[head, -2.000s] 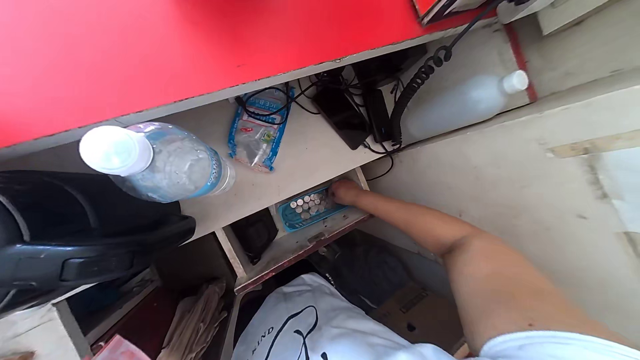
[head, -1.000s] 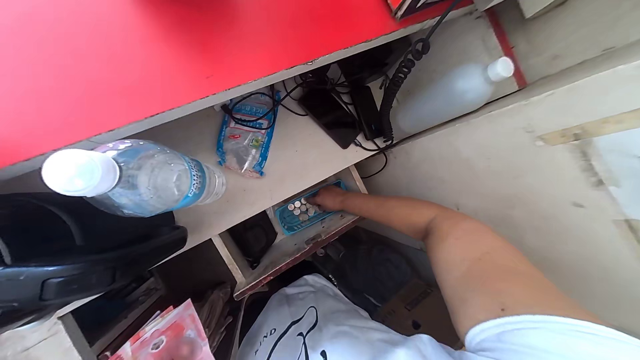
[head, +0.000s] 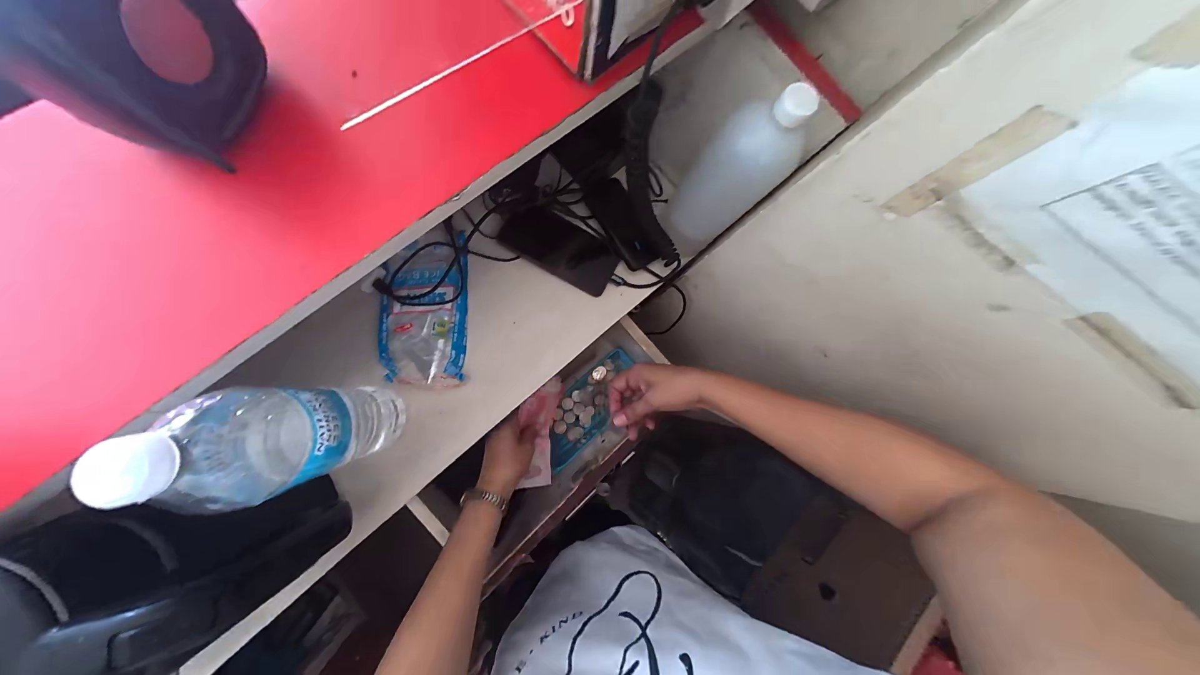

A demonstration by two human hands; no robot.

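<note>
My left hand point(head: 511, 450), with a metal-banded wristwatch point(head: 486, 499) at its wrist, holds reddish banknotes point(head: 538, 422) over the open drawer point(head: 600, 457). Several silver coins point(head: 574, 415) lie in a blue tray point(head: 568, 454) just right of the notes. At the tray's right side is my right hand point(head: 642, 398), its fingers curled and the thumb near the fingertips. Whether a coin is between those fingers cannot be told. One coin point(head: 599, 373) lies close to the right hand's knuckles.
On the shelf above the drawer are a large water bottle point(head: 272, 441), a plastic ice-bag pack point(head: 427, 328), a black phone point(head: 558, 248), cables and a white bottle point(head: 741, 159). A red counter point(head: 281, 206) overhangs them. A wall point(head: 844, 281) bounds the right side.
My left hand has come into view at the drawer with the reddish notes. My right hand, which was over the coins, is now at the tray's right edge.
</note>
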